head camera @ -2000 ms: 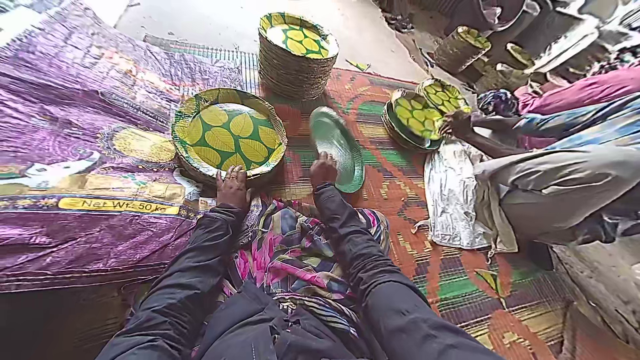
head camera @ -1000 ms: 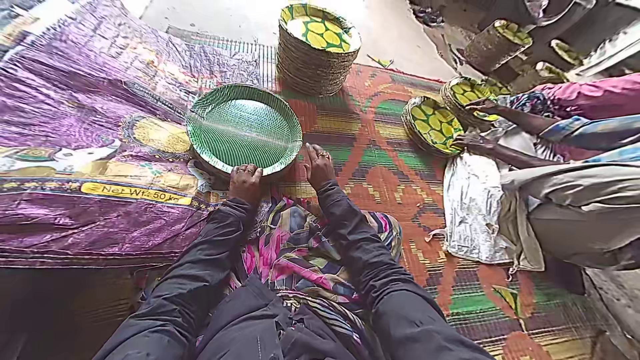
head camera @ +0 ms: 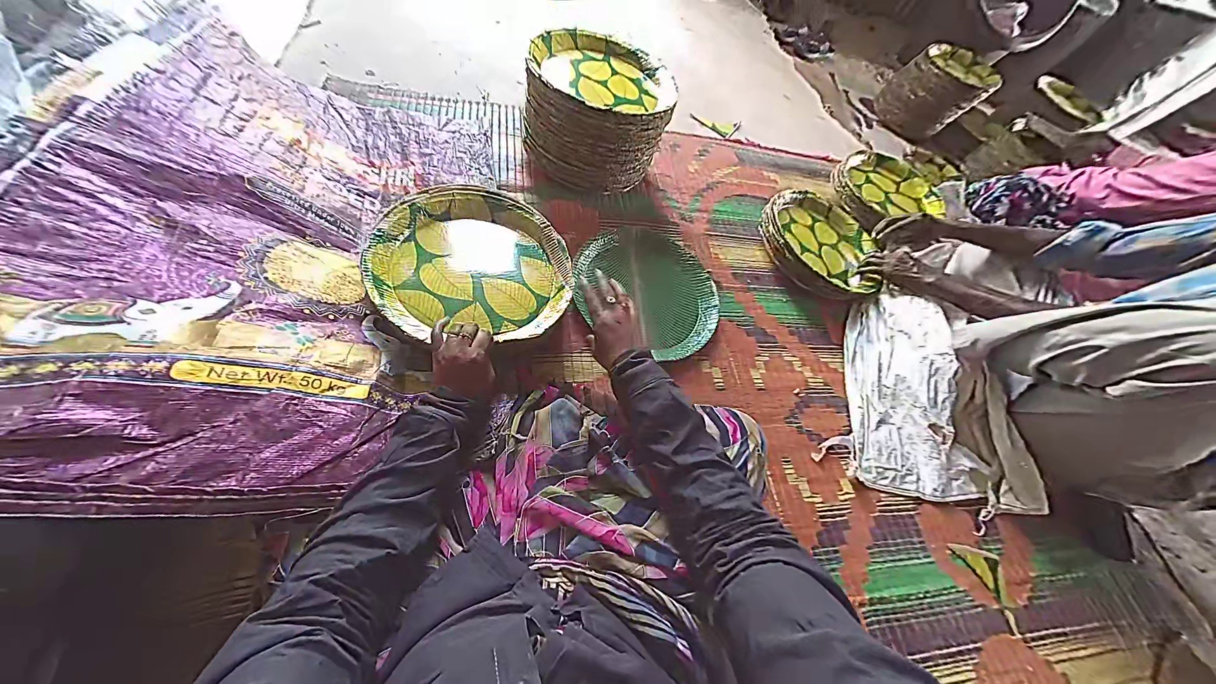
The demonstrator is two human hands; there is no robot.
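Note:
My left hand (head camera: 463, 359) rests at the near rim of a round plate with a green and yellow leaf pattern (head camera: 465, 269), its fingers over the edge. This plate tops a low pile in front of me. Just right of it, a plain green round plate (head camera: 670, 294) lies or tilts low over the mat. My right hand (head camera: 611, 318) has its fingers spread on the left part of that green plate; whether it grips the rim, I cannot tell. Beyond both plates stands a tall stack of leaf-patterned plates (head camera: 600, 114).
A purple printed sack (head camera: 190, 437) covers the left side. A woven mat (head camera: 807, 380) spreads under the plates. At the right, a co-worker's hands (head camera: 898, 261) hold a pile of leaf-patterned plates (head camera: 815, 242), near a white sack (head camera: 898, 399). More stacks (head camera: 936, 90) stand farther back.
One second ago a green plate surface topped the pile at my left hand; now a leaf-patterned one shows there. A green plate is now at the right, and my right hand has moved onto it.

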